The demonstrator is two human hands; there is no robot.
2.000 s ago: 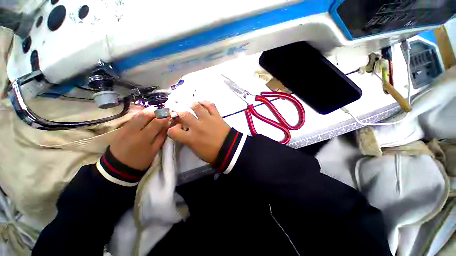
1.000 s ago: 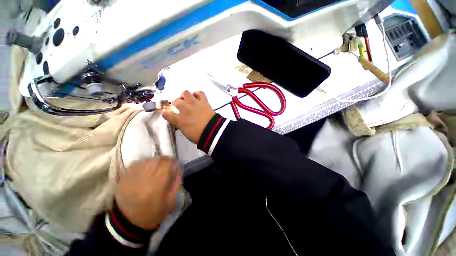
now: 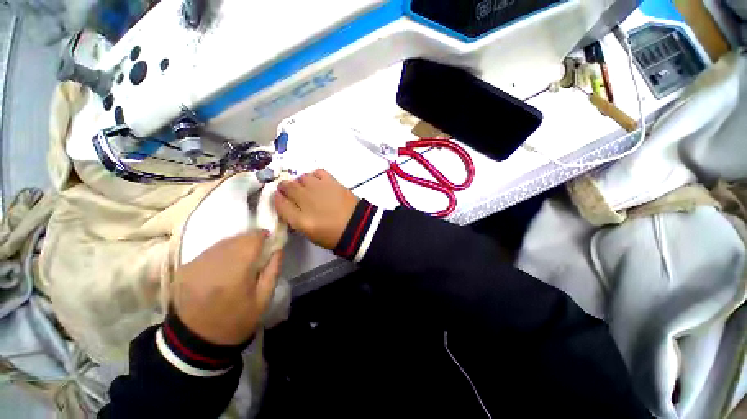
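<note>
A beige garment piece (image 3: 106,245) with a pale side lies left of and under the needle area (image 3: 246,157) of a white sewing machine (image 3: 270,57) with a blue stripe. My left hand (image 3: 219,288) holds the cloth edge between thumb and fingers, nearer my body than the needle. My right hand (image 3: 318,208) rests with its fingertips on the same cloth strip, just right of and below the needle. A small grey block (image 3: 265,175) sits at the needle, beyond my fingertips. The cloth under both hands is partly hidden.
Red-handled scissors (image 3: 430,176) lie right of my right hand. A black phone (image 3: 468,108) with a white cable (image 3: 565,164) lies behind them. A wooden-handled tool (image 3: 613,111) is farther right. A curved chrome bar (image 3: 123,168) is left of the needle. Grey-white garment pieces (image 3: 639,270) heap at right.
My left hand has moved from the needle back toward my body and now grips the cloth there. My right hand stays close to the needle. The view has shifted.
</note>
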